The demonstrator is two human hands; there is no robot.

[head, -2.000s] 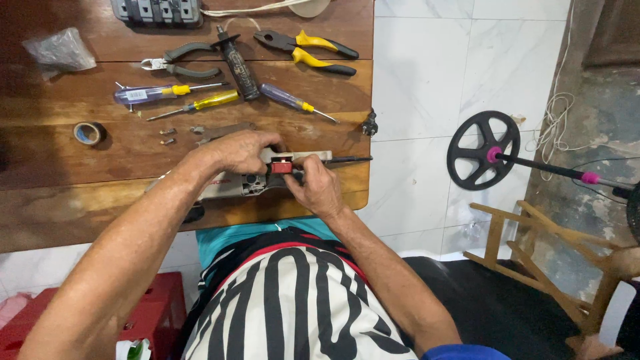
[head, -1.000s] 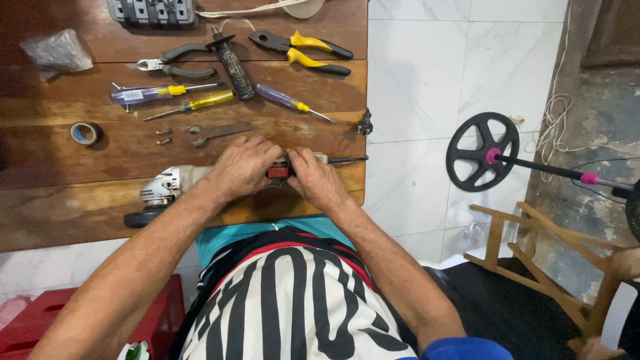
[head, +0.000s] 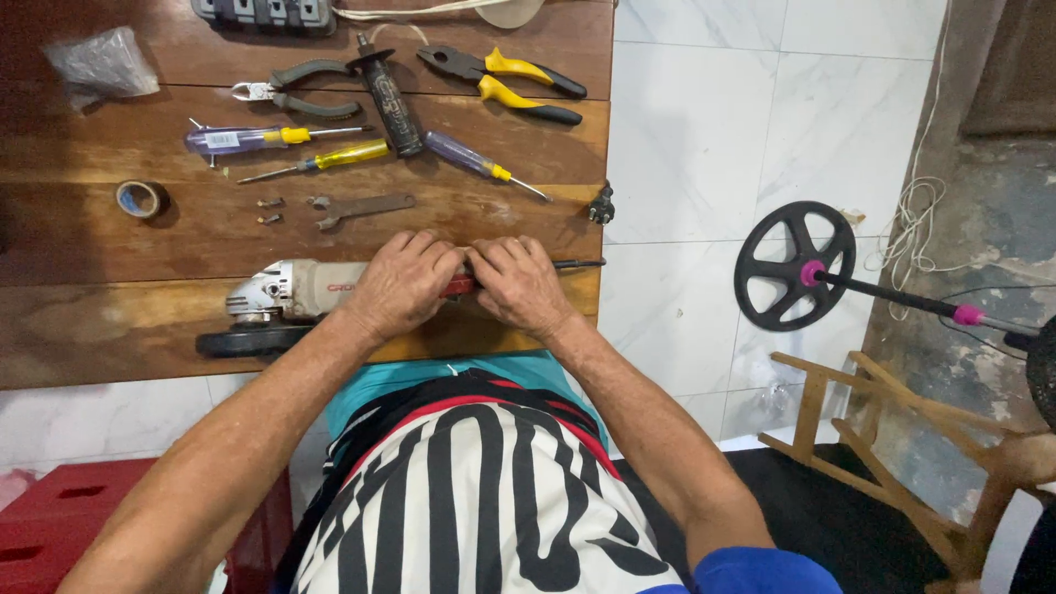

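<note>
An angle grinder (head: 318, 287) with a worn grey body, metal gear head and black guard (head: 252, 341) lies along the wooden table's near edge, its head to the left. My left hand (head: 408, 280) grips the rear part of its body. Close beside it, my right hand (head: 520, 285) holds the tail end, fingers bent over it. A red part (head: 459, 286) shows between the hands; the fingers hide the rest of it. The black power cord (head: 577, 264) runs out to the right, and its plug (head: 601, 204) rests at the table's right edge.
Beyond the grinder lie an open-end wrench (head: 367, 209), small metal pieces (head: 270, 210), a tape roll (head: 142, 200), screwdrivers (head: 355, 153), diagonal cutters (head: 318, 87), combination pliers (head: 511, 82) and a black side handle (head: 392, 103). A barbell (head: 796, 268) and wooden stool (head: 874, 429) stand right.
The fingers have closed in around the grinder's rear since two seconds ago, covering more of the red part. The left hand has moved off the wrench area, which now shows fully.
</note>
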